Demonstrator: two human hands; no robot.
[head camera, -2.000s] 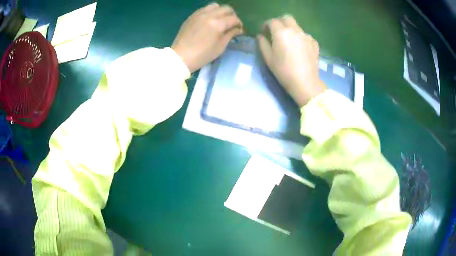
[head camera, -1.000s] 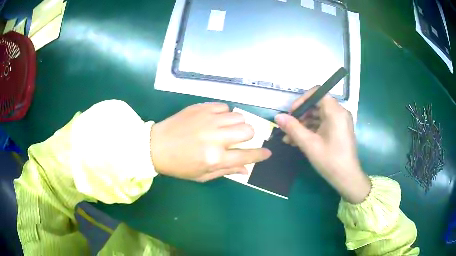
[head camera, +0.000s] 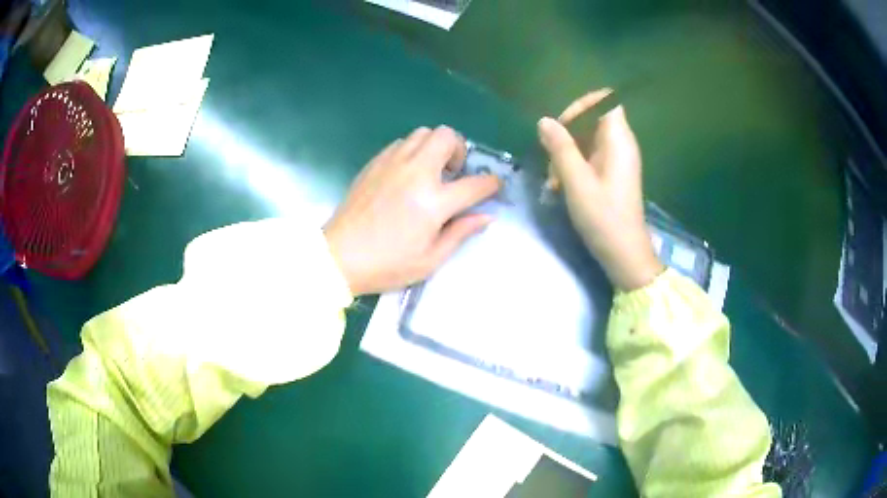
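The tablet back cover (head camera: 506, 302) lies inside up on a white protective sheet (head camera: 384, 334), which shows as a border. My left hand (head camera: 413, 209) rests on the cover's far left corner, fingers spread over the rim. My right hand (head camera: 598, 180) is over the cover's far edge, right of my left hand, fingers curled around dark tweezers (head camera: 591, 109), which are blurred. Any small piece at the tips is too small to tell. The adhesive sheet (head camera: 496, 462), part white and part black, lies near me, cut off by the bottom edge.
A red fan (head camera: 63, 180) stands at left. Cream liner cards (head camera: 165, 97) lie at upper left. A pile of thin dark slivers (head camera: 790, 457) is at lower right, partly behind my right sleeve. Another cover (head camera: 863, 258) lies at far right. A white-edged item (head camera: 433, 10) shows at the top.
Both hands have moved from the adhesive sheet to the far edge of the cover. The view has shifted, so the cover and adhesive sheet appear lower.
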